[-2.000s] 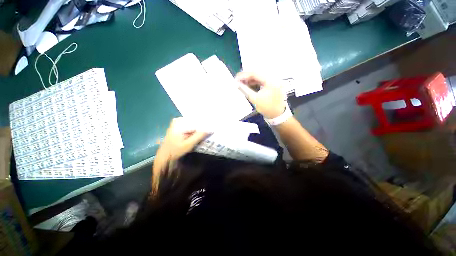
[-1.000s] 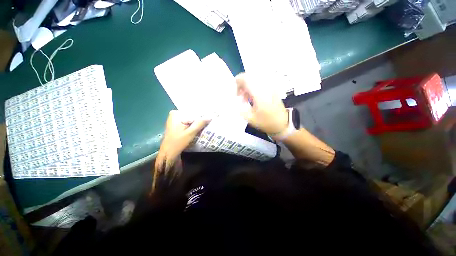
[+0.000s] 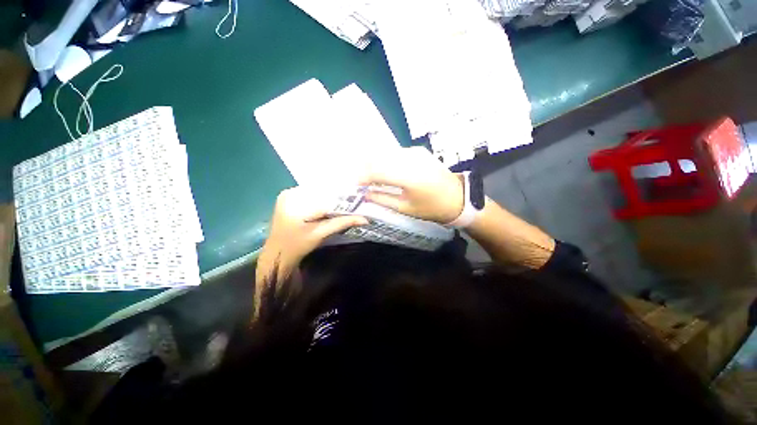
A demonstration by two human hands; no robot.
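My left hand [image 3: 295, 228] holds the near edge of a label sheet [image 3: 398, 233] with small printed marks, curled at the bench's front edge. My right hand [image 3: 419, 187] lies on the sheet beside it, fingers pointing left, close to my left fingertips; whether it pinches a label is too bright to tell. Plain white pieces [image 3: 303, 124], overexposed, lie flat just beyond both hands. White boxes [image 3: 456, 79] stand in rows beyond my right hand.
A stack of printed label sheets [image 3: 104, 207] lies left on the green mat [image 3: 228, 108]. A white cord [image 3: 85, 106] lies behind it. Black and white parts [image 3: 108, 25] are back left. A dark plastic bag [image 3: 676, 21] is back right. A red stool [image 3: 664, 170] stands on the floor.
My right hand has moved left and nearer, over the label sheet beside my left hand. The ends of the white boxes behind it now show. My left hand has barely moved.
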